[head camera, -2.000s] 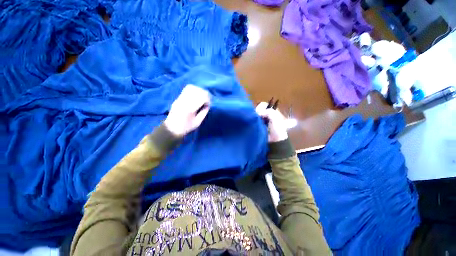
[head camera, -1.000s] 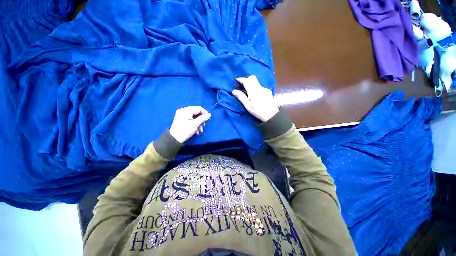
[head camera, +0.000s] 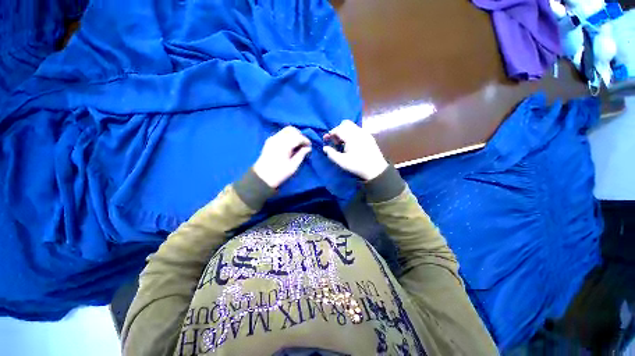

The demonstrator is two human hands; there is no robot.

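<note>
A blue dress is spread in folds over the table in front of me and reaches down to my lap. My left hand pinches the cloth near the dress's right side, thumb and fingers together. My right hand is just beside it, its fingers curled on the same bunched bit of cloth. A small dark shape shows within the right hand's fingers; I cannot tell what it is. No loose thread can be made out between the hands.
The brown table has a light front edge. Another blue dress hangs over that edge at the right. A purple garment lies at the upper right, beside white and light blue items. More blue cloth is at the upper left.
My left hand has moved right and up, close to my right hand. Two seconds ago the right hand was at the dress's right edge with a dark tool; now it is on the cloth.
</note>
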